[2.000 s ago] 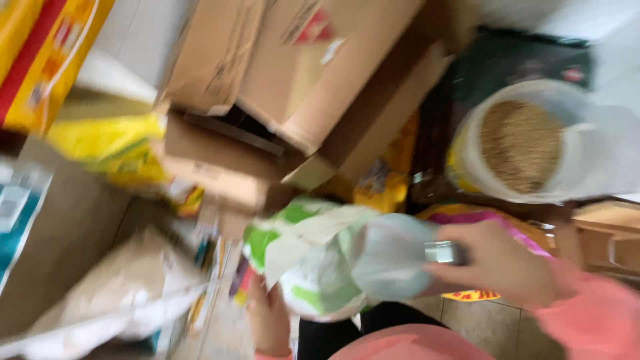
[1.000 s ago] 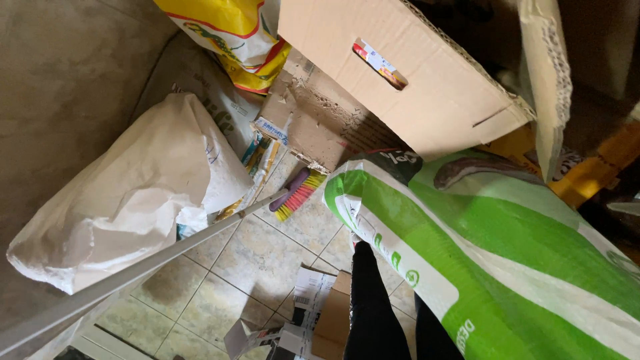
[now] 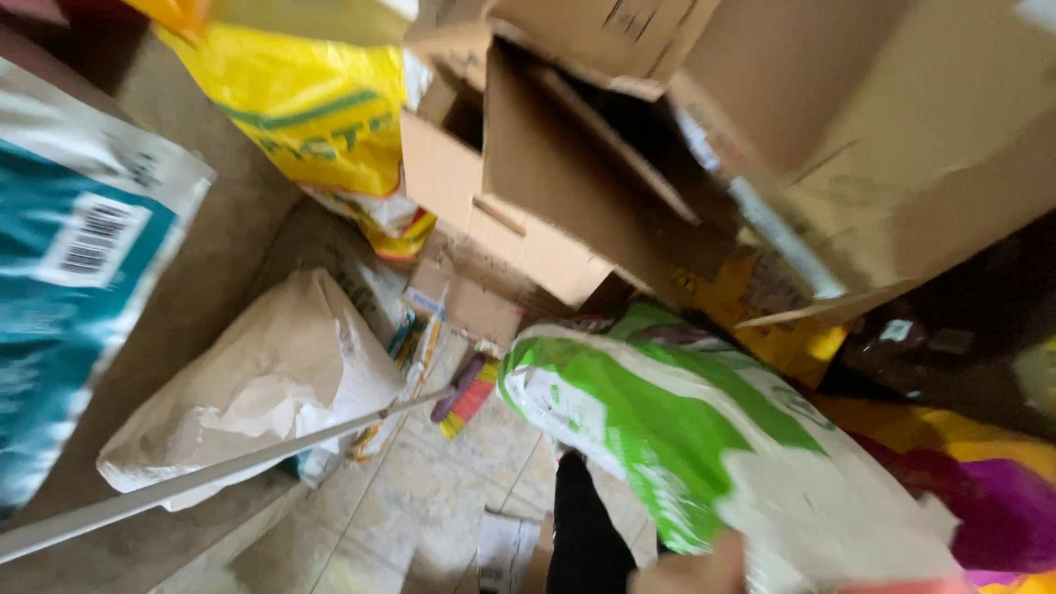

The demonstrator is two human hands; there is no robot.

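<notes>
A large green and white plastic bag (image 3: 685, 421) lies slantwise at the lower right, its rounded end toward the middle of the view. What appears to be my left hand (image 3: 693, 569) is blurred at the bottom edge and grips the bag's lower side; only part of it shows. My right hand is out of view. A bit of pink clothing shows at the bottom right, against the bag. Above the bag are open cardboard boxes (image 3: 569, 181). My black-clad leg (image 3: 586, 528) is below its rounded end.
A pale paper sack (image 3: 256, 388) stands at left, with a long broom handle (image 3: 272, 450) across it and the broom head (image 3: 470, 396) on the tiled floor. A yellow bag (image 3: 322, 115) and a teal bag (image 3: 74, 272) are beyond. Flattened cardboard (image 3: 505, 544) lies by my leg.
Two seconds ago both hands were in view, one with a translucent scoop-like container by the green and white bag. The container and right hand are now out of view. The view has shifted greatly.
</notes>
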